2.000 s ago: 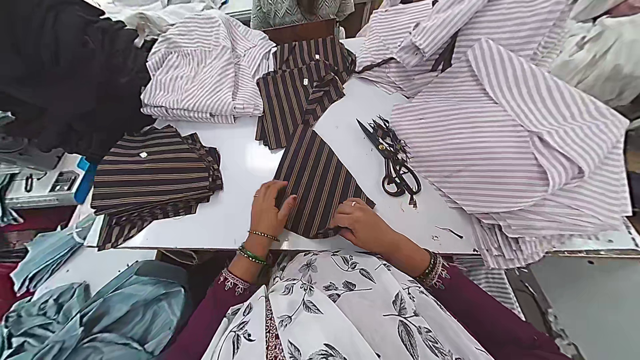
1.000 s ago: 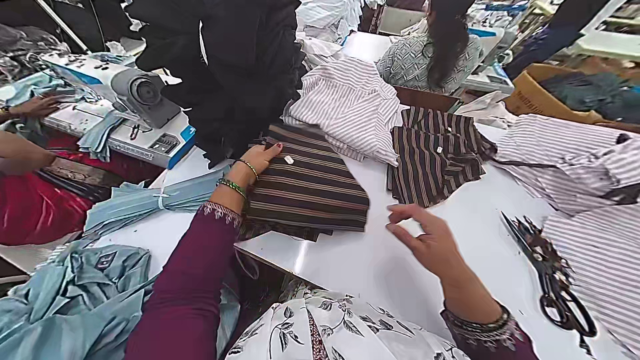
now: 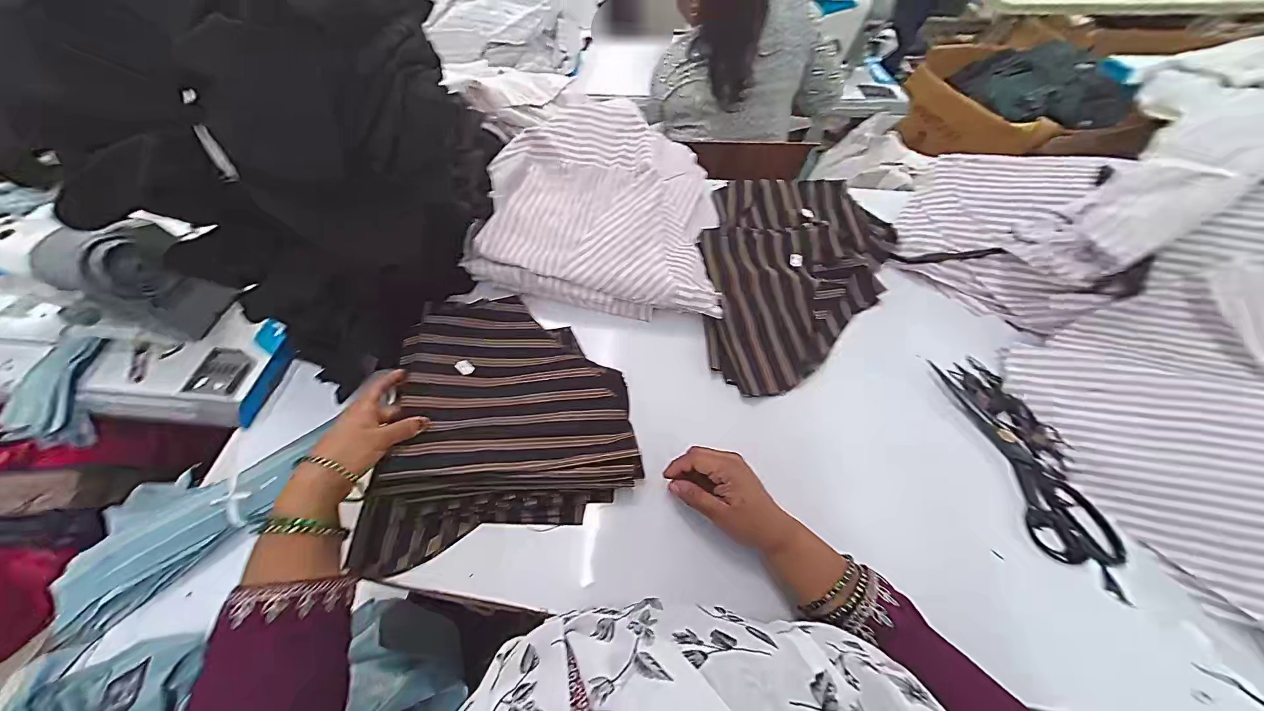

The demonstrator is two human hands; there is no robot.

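Observation:
My left hand [image 3: 370, 430] rests at the left edge of a stack of dark striped fabric pieces [image 3: 523, 405], its fingers on the cloth; whether it grips any layer is unclear. A small white sticker [image 3: 464, 367] marks the top piece. Just right of that stack, my right hand [image 3: 726, 494] is over the white table [image 3: 839, 464] with fingers curled and nothing seen in them. Farther back lie more dark striped pieces [image 3: 780, 296], also with small stickers. Black-handled scissors [image 3: 1047, 494] lie at the right beside dark scraps.
Folded pale striped cloth [image 3: 592, 217] sits at the back, and more pale striped fabric [image 3: 1155, 425] covers the right side. Black cloth [image 3: 326, 158] is heaped back left, near a sewing machine [image 3: 128, 276]. Light-blue fabric [image 3: 178, 543] hangs at left. A person [image 3: 750, 79] sits beyond.
Two seconds ago both hands were on a dark striped piece at the table's front edge; that piece no longer lies there. My left hand has moved to the left stack. The view has turned left.

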